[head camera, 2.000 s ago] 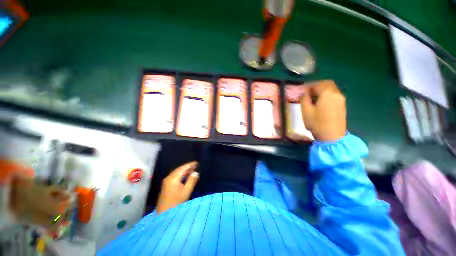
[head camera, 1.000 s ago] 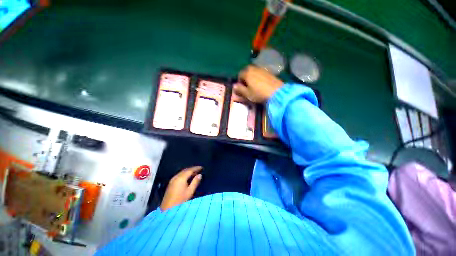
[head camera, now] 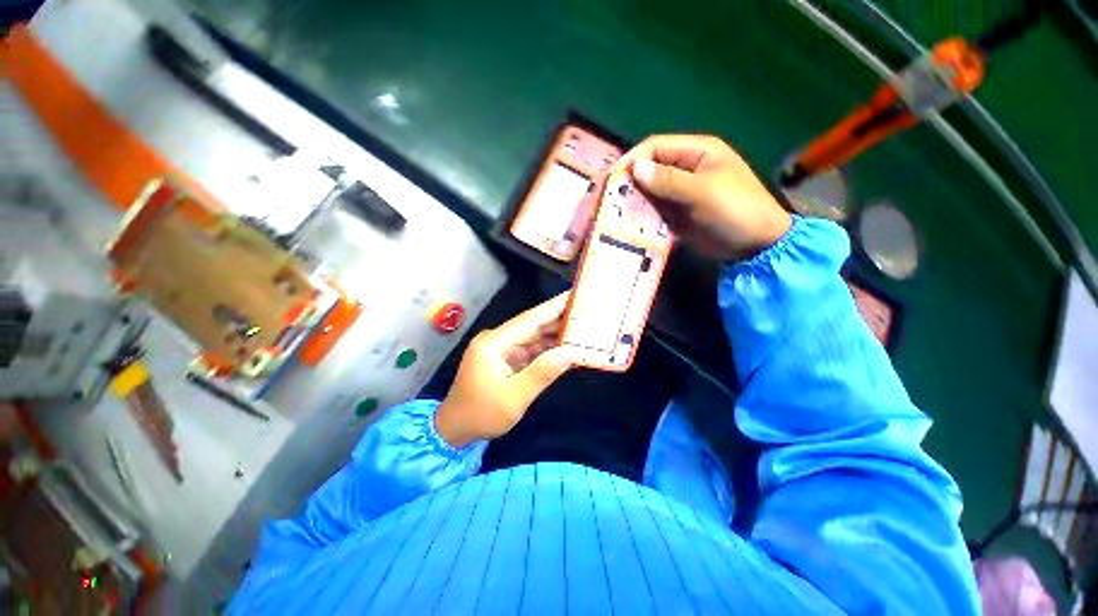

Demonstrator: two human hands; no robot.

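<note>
A phone middle frame (head camera: 617,283), orange-pink with a white battery area, is held tilted in front of me above the tray's near edge. My left hand (head camera: 506,371) grips its lower left end. My right hand (head camera: 708,193) grips its upper end between thumb and fingers. Another phone frame (head camera: 564,199) lies in the left slot of the black compartment tray (head camera: 520,229). Part of a further frame (head camera: 872,313) shows at the tray's right end, past my right sleeve. The middle of the tray is hidden by my hands and sleeve.
The white machine with a brass-brown fixture (head camera: 217,283) and a red emergency stop button (head camera: 448,318) is at the left. The orange electric screwdriver (head camera: 885,114) hangs over two round dishes (head camera: 889,240). A bit of a pink-clad person (head camera: 1015,588) shows at the lower right.
My right hand has come back from the tray, and a frame is now held in both hands. My left hand has risen and closed on it. The view has turned toward the machine.
</note>
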